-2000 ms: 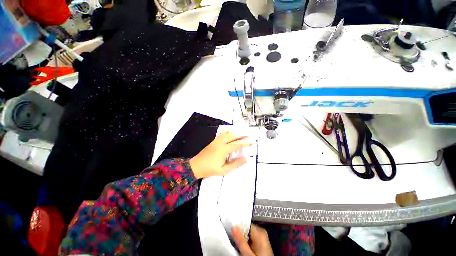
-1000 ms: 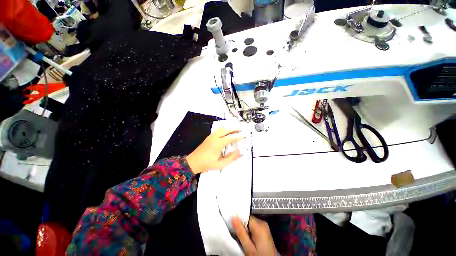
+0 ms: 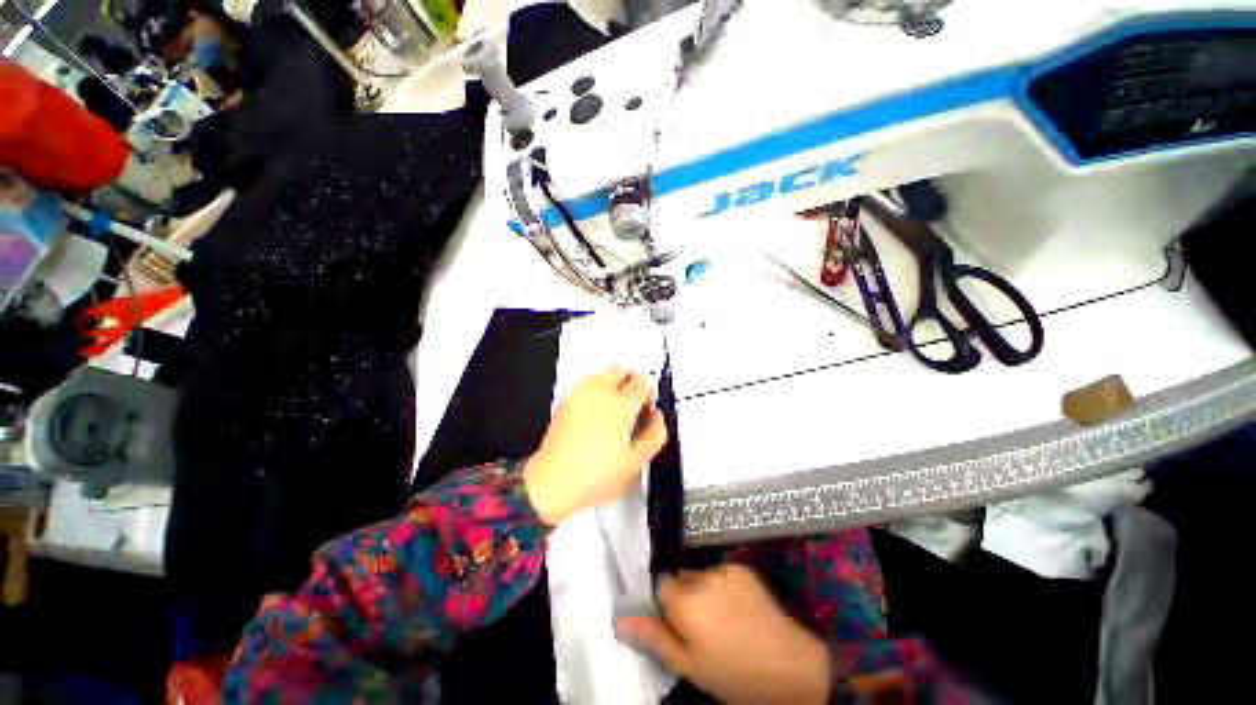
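A long white fabric piece point(image 3: 584, 579) runs from the needle area down over the table's front edge. A black cut panel point(image 3: 485, 379) lies under and left of it, and a narrow black strip point(image 3: 667, 475) shows along its right edge. My left hand point(image 3: 595, 444) rests on the white piece just below the presser foot point(image 3: 645, 292), fingers bent. My right hand point(image 3: 733, 634) grips the edge of the white piece lower down, thumb and fingers together; it is slightly blurred. The needle tip is too small to tell.
The white JACK machine head point(image 3: 882, 124) spans the upper right. Black-handled shears point(image 3: 964, 310), red-and-dark snips point(image 3: 868, 276) and a thin pointed tool point(image 3: 833, 300) lie under its arm. A ruler strip point(image 3: 964, 475) edges the table. Speckled black fabric point(image 3: 317, 303) is heaped left.
The view has turned and shifted. My left hand's fingers have curled in more. My right hand has moved right and turned, and the black strip shows wider beside the white piece.
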